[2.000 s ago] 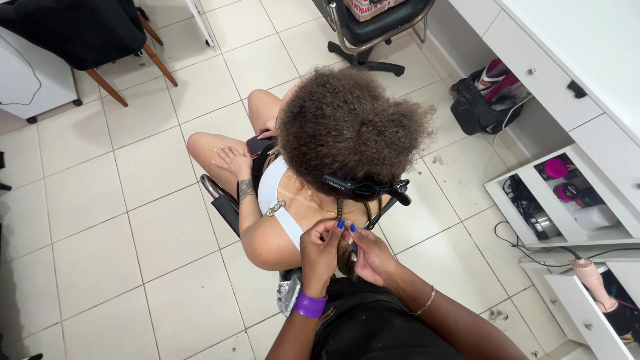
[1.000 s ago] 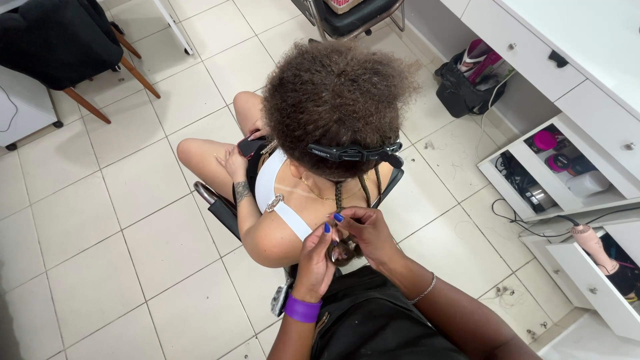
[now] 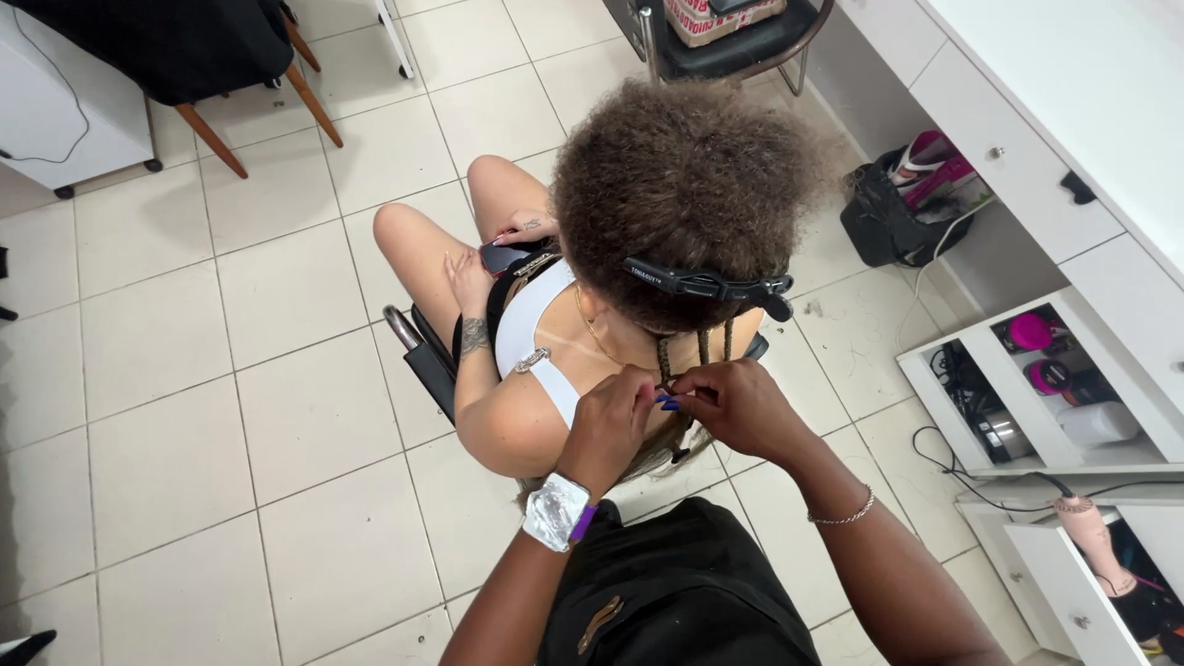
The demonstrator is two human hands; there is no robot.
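Observation:
A person sits in a chair with curly hair [image 3: 684, 185] gathered up, and black sectioning clips [image 3: 708, 282] lie across the back of the head. Several thin braids [image 3: 703, 347] hang at the nape. My left hand [image 3: 610, 421] and my right hand [image 3: 735, 402] meet at one braid behind the person's shoulder, their fingertips pinched close together on its strands. Loose hair lengths fall below my hands. Foil [image 3: 555, 511] sits on my left wrist over a purple band. The exact finger hold on the strands is partly hidden.
The seated person's chair arm [image 3: 425, 361] is at the left. To the right stand a white drawer desk [image 3: 1017, 120], an open shelf unit [image 3: 1059, 444] with bottles, and a pink hair dryer [image 3: 1096, 546]. A black bag [image 3: 893, 217] lies under the desk; a black chair [image 3: 740, 51] stands ahead.
The foil on my left wrist now faces the camera. Both hands stay together at the braid, with the fingers shifted slightly.

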